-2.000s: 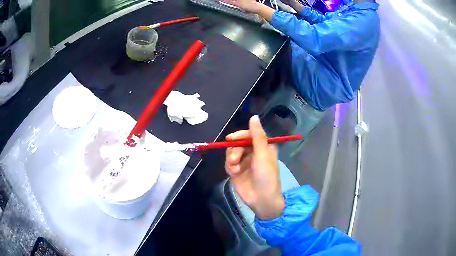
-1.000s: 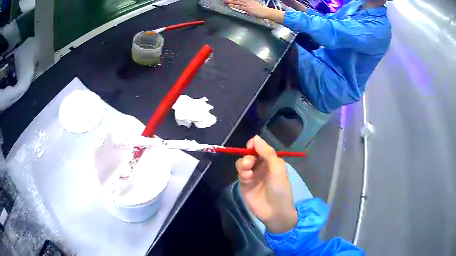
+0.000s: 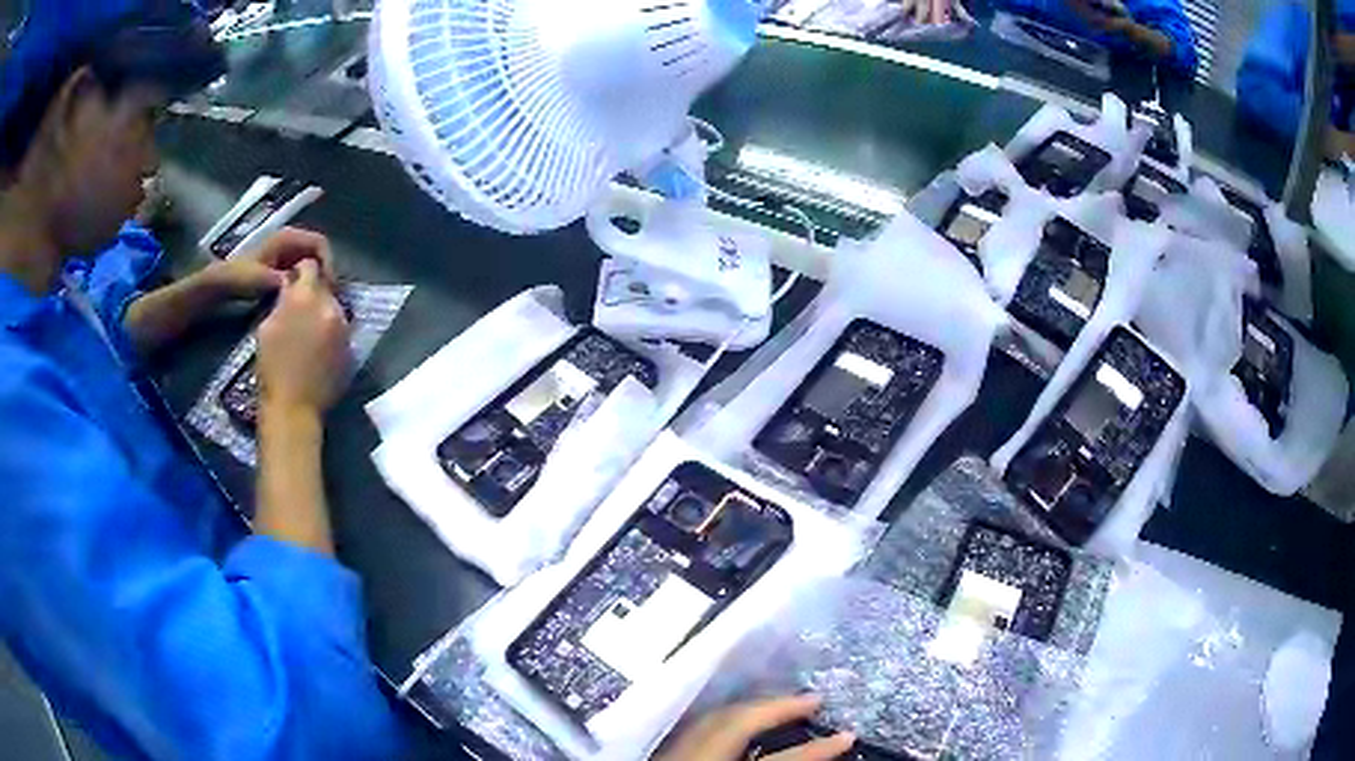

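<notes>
My left hand [image 3: 751, 732] shows at the bottom edge, partly cut off. Its fingers lie at a dark object [image 3: 803, 737], apparently a device, mostly out of the picture. My right hand and the paste brush are not in view. In front lies an opened phone half-assembly [image 3: 651, 602] in a white foam sleeve, its shield area bright white. Another half-assembly [image 3: 1011, 577] lies on bubble wrap [image 3: 877, 654] to the right, with a white patch.
Several more half-assemblies lie in foam sleeves, including one [image 3: 850, 409] in the middle. A white desk fan [image 3: 550, 104] stands behind them. A person in a blue smock [image 3: 164, 580] works at left. The paper sheet [image 3: 1189, 669] and white lid [image 3: 1297, 691] are at right.
The view has swung left from the paste tub to the devices and fan. The right hand and the brush it held have left the picture. My left hand has come into view.
</notes>
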